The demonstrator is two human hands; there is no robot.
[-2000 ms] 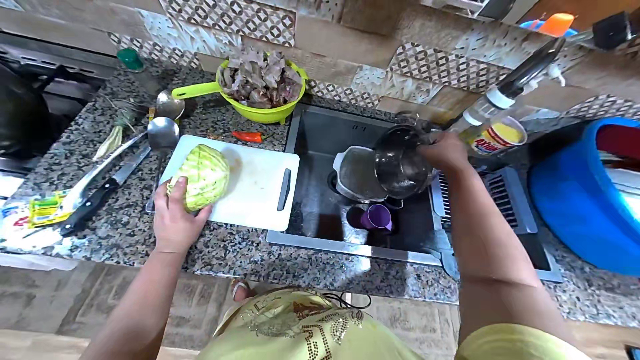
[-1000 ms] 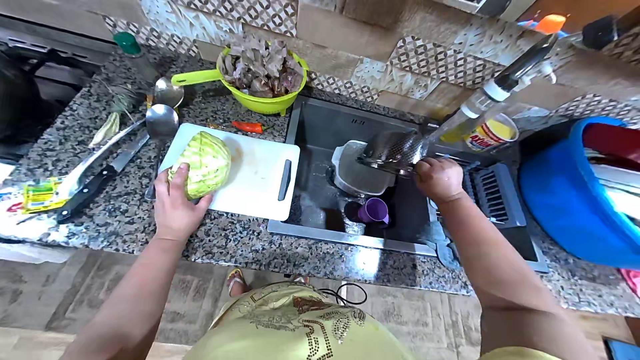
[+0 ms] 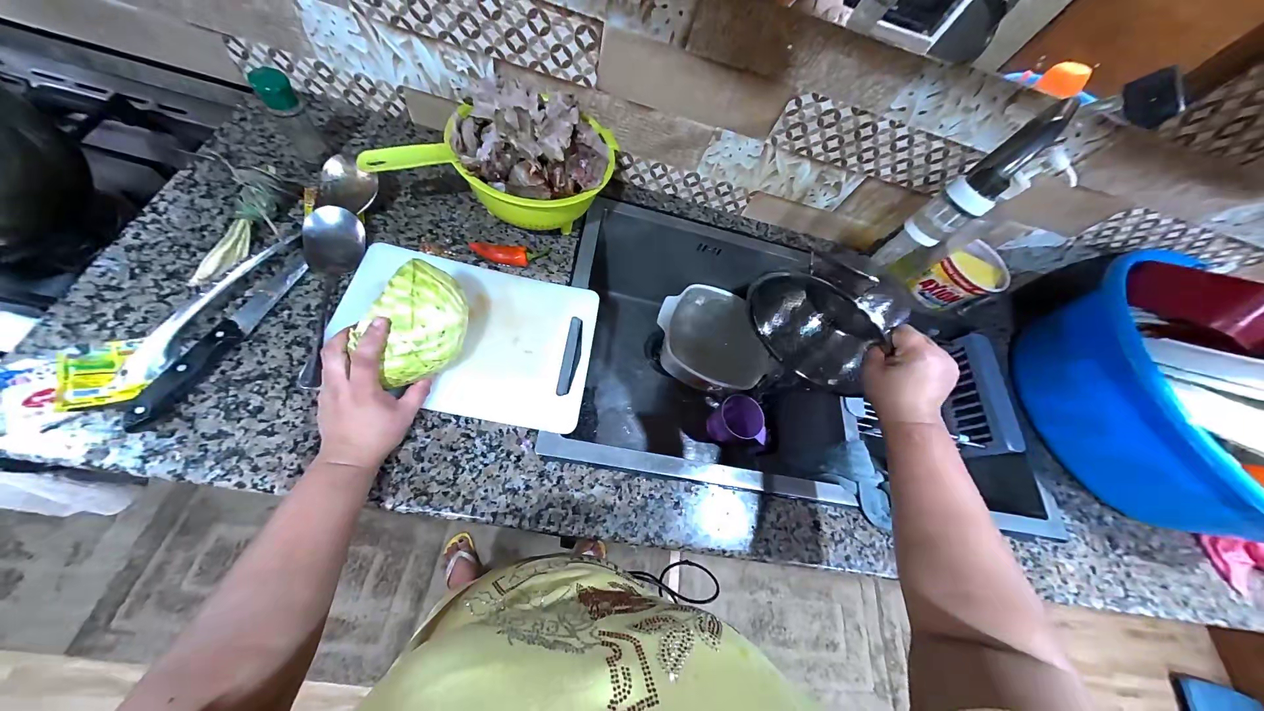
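My left hand (image 3: 367, 400) rests against the lower left side of a pale green cabbage (image 3: 425, 324), which sits on the left part of a white cutting board (image 3: 513, 341). In my right hand (image 3: 910, 377) is the rim or handle of a shiny metal colander (image 3: 815, 331), tilted above the right part of the sink (image 3: 632, 267). Under and left of it, a pot with cloudy liquid (image 3: 713, 338) stands in the sink, with a purple cup (image 3: 738, 421) just in front. A red chili pepper (image 3: 500, 254) lies behind the board.
A green strainer (image 3: 533, 211) of purplish leaves stands behind the board. Left of the board are a black-handled knife (image 3: 188, 372), a metal ladle (image 3: 334, 240) and a yellow packet (image 3: 94, 375). A faucet (image 3: 973, 193), a tub of dish paste (image 3: 963, 275) and a blue basin (image 3: 1116, 395) are on the right.
The colander in my right hand has been tilted to different angles over the sink, and its inside now faces more toward me than one second ago. My left hand has stayed at the cabbage.
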